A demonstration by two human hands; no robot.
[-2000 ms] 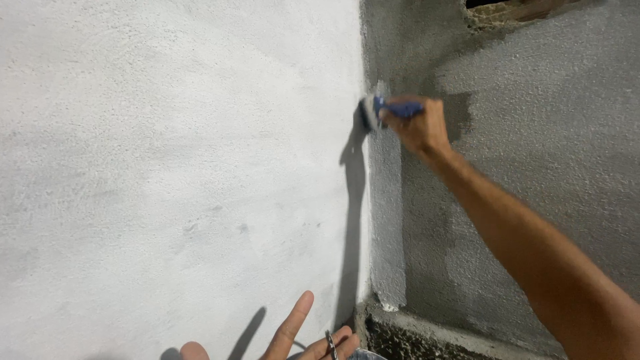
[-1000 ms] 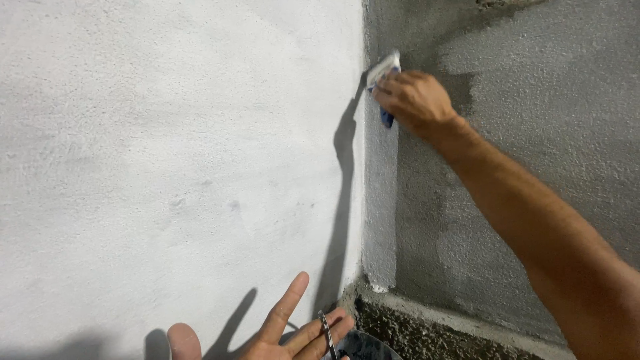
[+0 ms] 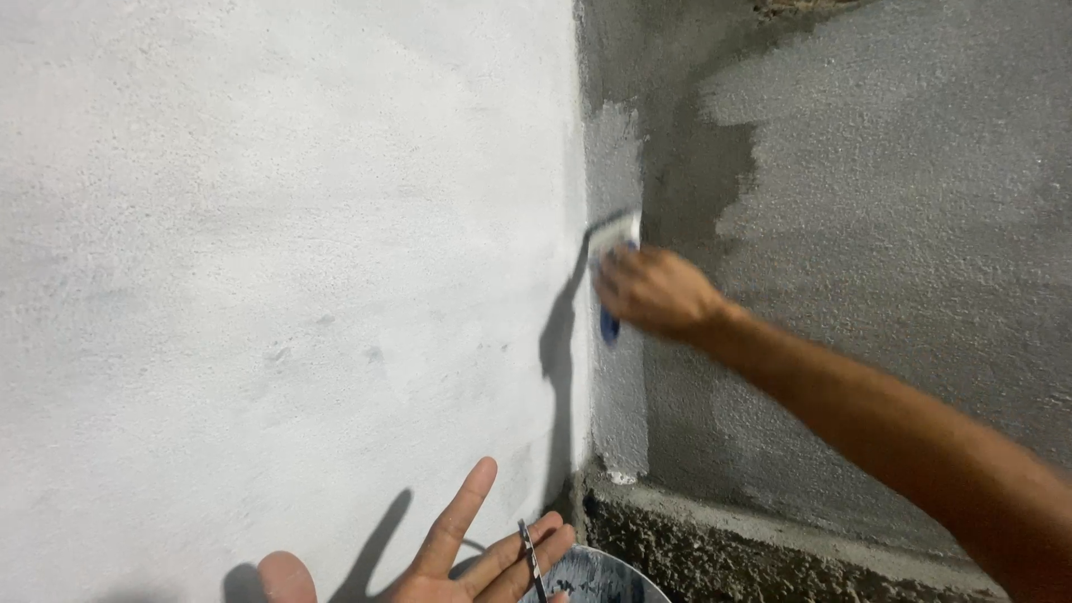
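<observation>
My right hand [image 3: 657,293] grips a paintbrush with a blue handle [image 3: 610,328]; its pale bristles [image 3: 614,234] touch or nearly touch the painted strip [image 3: 618,394] beside the wall corner. The strip is lighter than the dark grey plaster [image 3: 682,201] to its right. Low in the view, my left hand [image 3: 469,561] is palm up with thumb and forefinger spread, and a thin metal bail handle [image 3: 533,559] crosses its other fingers. Under it shows part of a paint-smeared bucket [image 3: 615,578]; the rest is out of frame or hidden.
A white-painted wall [image 3: 293,251] fills the left side. The right wall [image 3: 904,218] is rough plaster with a partly painted, lighter area. Along its foot runs a cement ledge [image 3: 754,523] with a rough dark face. A broken patch [image 3: 808,7] shows at the top edge.
My right hand has moved down along the corner with the brush. The pale strip now shows above the brush, where the hand was before. More of the bucket is in view.
</observation>
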